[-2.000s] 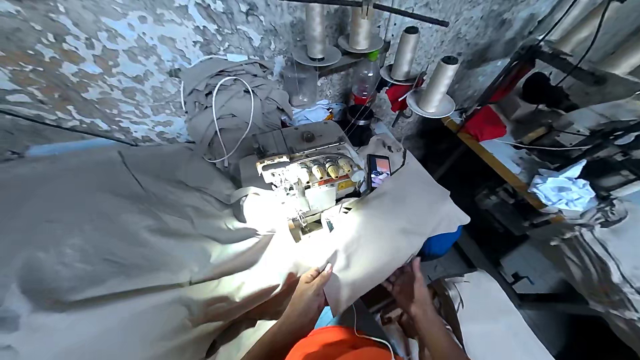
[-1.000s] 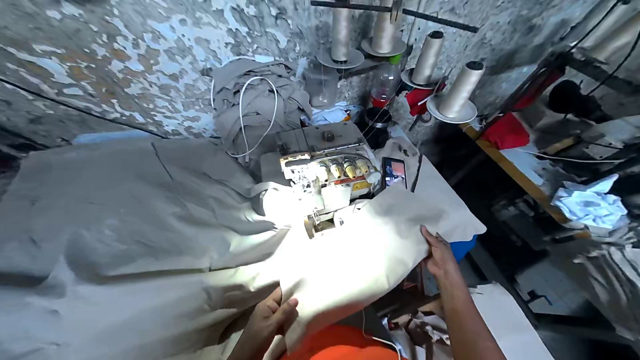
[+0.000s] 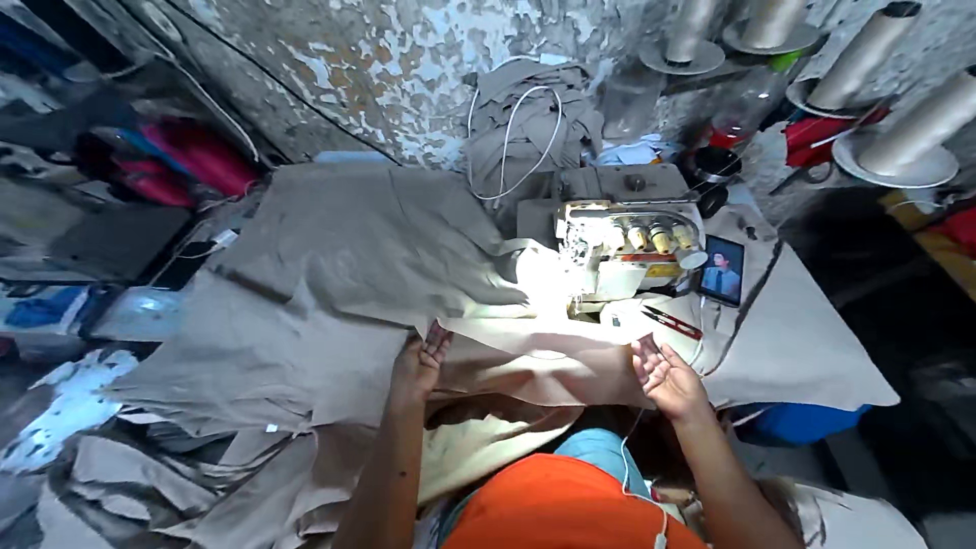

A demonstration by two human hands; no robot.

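Observation:
A grey-beige fabric panel (image 3: pixel 534 366) is stretched between my two hands in front of an overlock sewing machine (image 3: pixel 625 236). My left hand (image 3: pixel 428 358) grips its left upper corner, palm partly up. At the right corner, my right hand (image 3: pixel 663 374) pinches the cloth between thumb and fingers. The panel's upper edge lies just before the lit needle area, where glare hides the presser foot. Red thread snips (image 3: pixel 672 322) lie right of the needle area, and a smartphone (image 3: pixel 721 271) with a lit screen rests beside the machine.
A large spread of grey fabric (image 3: pixel 366 244) covers the table's left side. Thread cones (image 3: pixel 869 57) stand at the upper right. A white cable (image 3: pixel 560 122) loops over bundled cloth behind the machine. More cloth (image 3: pixel 114 488) is heaped at lower left, and a blue object (image 3: pixel 808 423) sits below the table's right edge.
The view has swung left. The cloth near my right hand has moved off the snips, which now show. Both hands now hold a panel edge up across the front of the machine.

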